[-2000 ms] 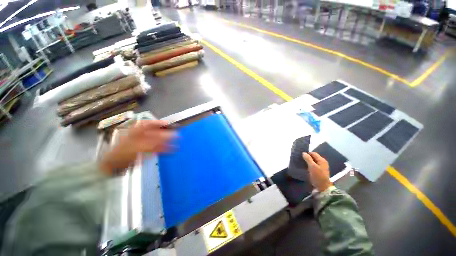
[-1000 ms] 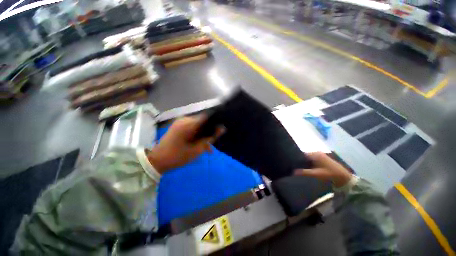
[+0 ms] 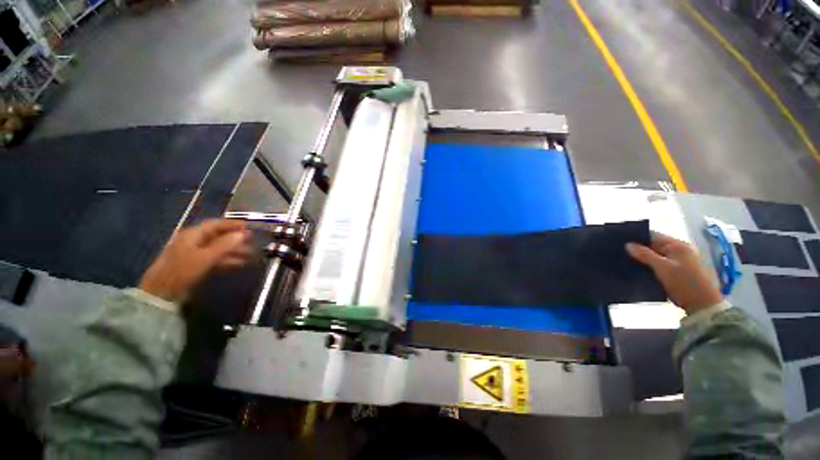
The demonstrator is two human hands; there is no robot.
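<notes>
A dark rectangular panel (image 3: 535, 268) lies across the blue feed belt (image 3: 499, 189), its left end at the white main rollers (image 3: 364, 207). My right hand (image 3: 676, 267) grips the panel's right end, slightly raised beyond the belt's right edge. My left hand (image 3: 200, 258) is empty, fingers apart and a little bent, left of the roller shaft with collars (image 3: 310, 171), over the gap between machine and table. A dark panel stack (image 3: 647, 359) shows at the belt's right, below my right hand.
Laid-out dark panels (image 3: 108, 193) cover the table at left. The side board (image 3: 710, 205) at right holds several dark rectangles and a blue object (image 3: 722, 256). The machine's front frame has a yellow warning label (image 3: 493, 384). Wrapped fabric rolls (image 3: 333, 25) lie on the floor behind.
The view has turned left. The panel held in both hands is now down on the belt, held only by my right hand. My left hand has let go and moved left past the rollers.
</notes>
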